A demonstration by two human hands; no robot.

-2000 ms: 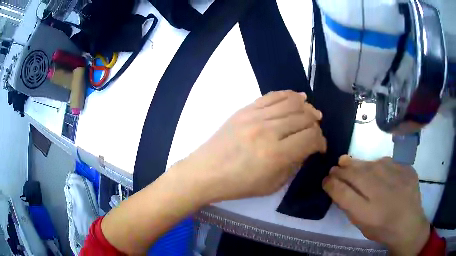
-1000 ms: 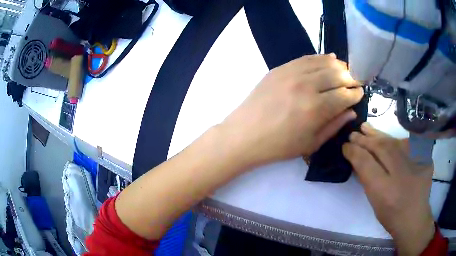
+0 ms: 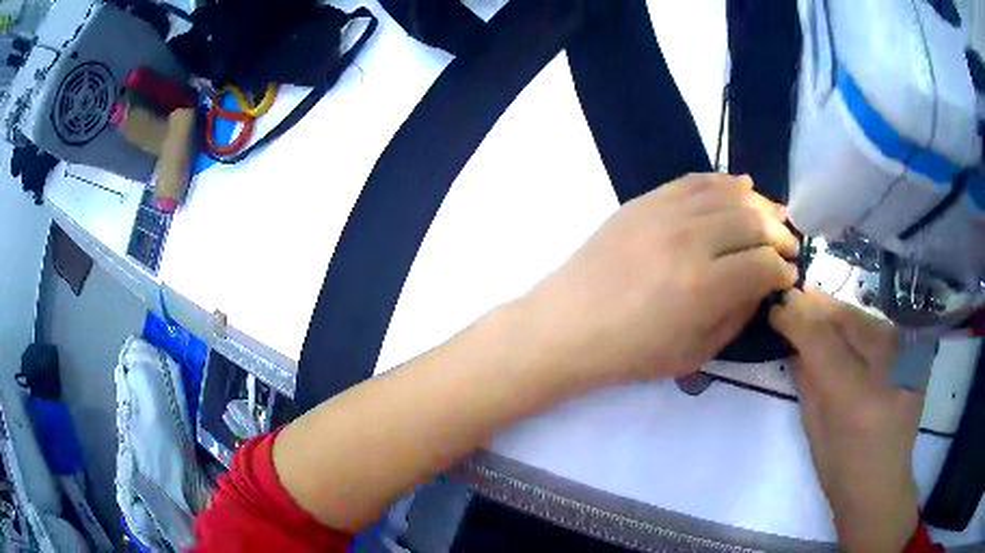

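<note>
The long black fabric strip (image 3: 394,238) drapes over the white table, with more of its lengths running to the upper middle. My left hand (image 3: 691,275) lies on a black strip just left of the needle area, fingertips pinching its edge. My right hand (image 3: 848,378) is close below it, its fingertips gripping the same fabric. The two hands nearly touch. The white sewing machine head (image 3: 891,130) with a blue stripe is at the right. The fabric end under my hands is mostly hidden.
A grey box with a round vent (image 3: 86,103), thread cones (image 3: 175,162) and orange-red and yellow scissors handles (image 3: 229,130) are at the upper left. A black cloth pile (image 3: 265,43) lies beside them. A measuring tape (image 3: 605,518) runs along the curved front edge. A dark bar (image 3: 961,475) is far right.
Both hands have moved right, close to the needle area, with the fabric. The strip's loose end, which showed below my hands, is now folded or tucked under them. The view has shifted slightly.
</note>
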